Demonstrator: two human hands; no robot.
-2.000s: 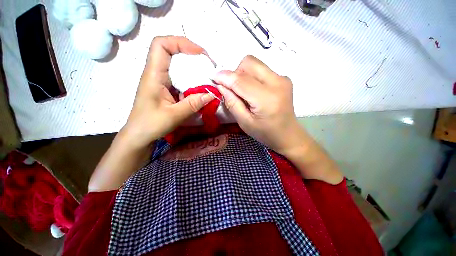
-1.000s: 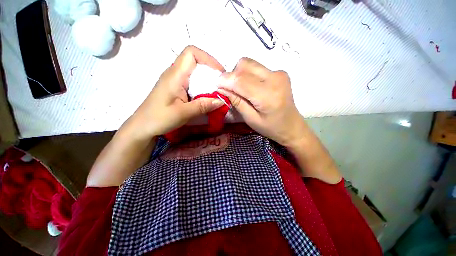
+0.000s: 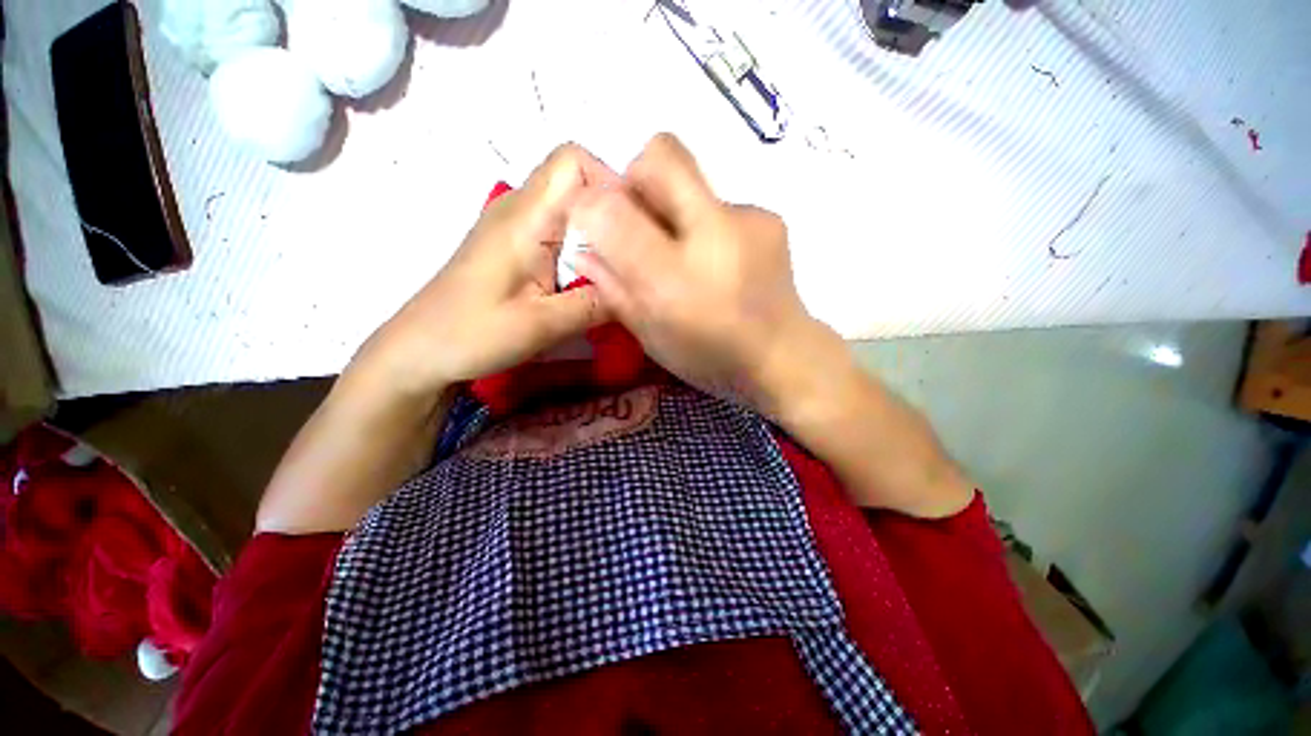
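My left hand (image 3: 496, 273) is closed around a white pompom (image 3: 572, 256) and the red plush piece (image 3: 615, 355), over the table's near edge. Only a small part of the pompom shows between my hands. Red cloth shows below my fingers and a bit above my left hand. My right hand (image 3: 697, 266) is against the left, with its fingertips over the pompom and its fingers bent. What the right fingertips pinch is hidden; no needle can be made out.
A black smartphone (image 3: 118, 144) with a thread across it lies at left, beside loose white pompoms (image 3: 270, 105). Metal thread snips (image 3: 730, 72) and a silver-black object (image 3: 914, 17) lie at the far side. A cardboard box (image 3: 180, 467) holds red pieces (image 3: 101, 554) at lower left.
My right hand has moved left and up against my left hand, covering most of the pompom. The pompom was more visible earlier, and the pale thread at the red cloth no longer shows.
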